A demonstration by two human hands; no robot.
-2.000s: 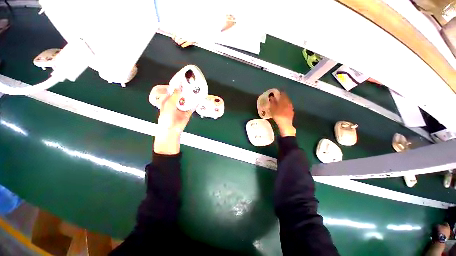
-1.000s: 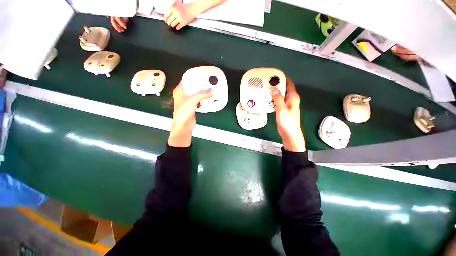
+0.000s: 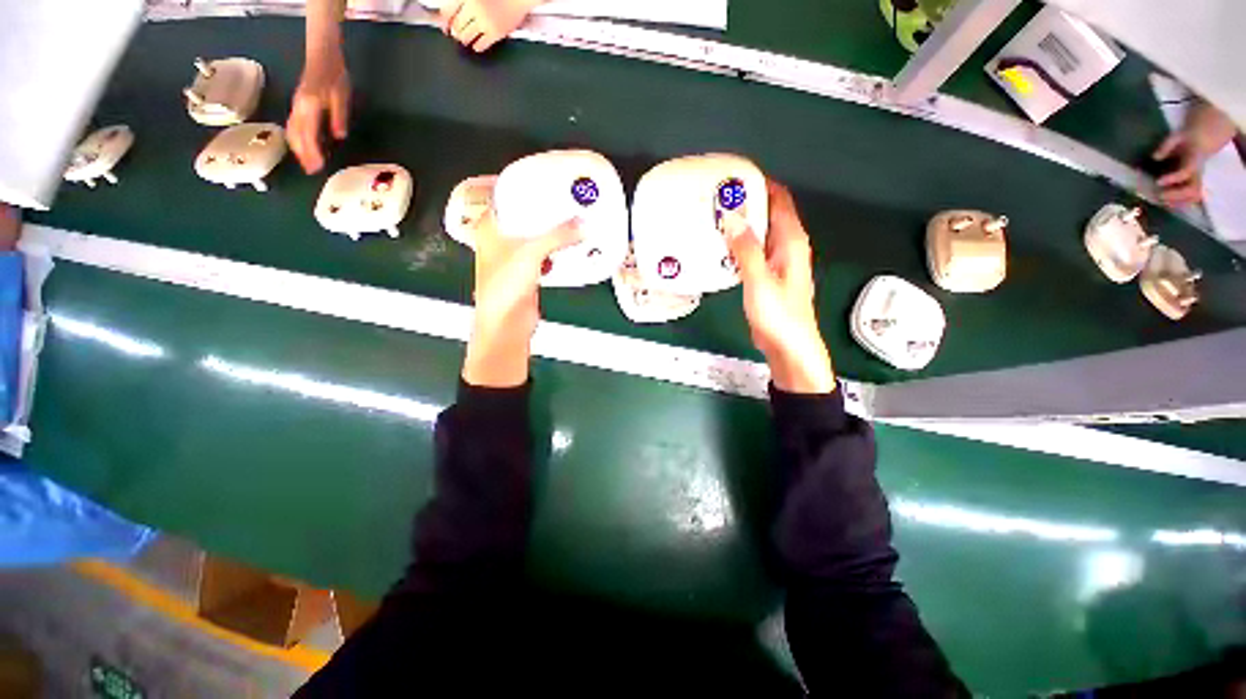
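Observation:
My left hand [image 3: 508, 280] holds an off-white plug-in unit [image 3: 558, 205], its front facing me, thumb on the front below the round display. My right hand [image 3: 782, 280] holds a second unit [image 3: 683, 212] beside it, thumb just below its display. Both displays are lit blue with digits. The two units are side by side above the belt, their edges close together or touching. Behind and below them, two more units are partly hidden: one at the left [image 3: 467, 208] and one below [image 3: 653, 296].
More units lie on the dark green conveyor belt [image 3: 847, 178], left [image 3: 365, 201] and right [image 3: 896, 322]. Another person's hand [image 3: 319, 116] reaches over the belt at left; other hands show at top and right. A pale rail [image 3: 273, 290] separates belt and glossy worktop [image 3: 273, 451].
Both displays have gone from dark to lit. The two held units have moved closer together. Another person's hand has reached in over the belt at left.

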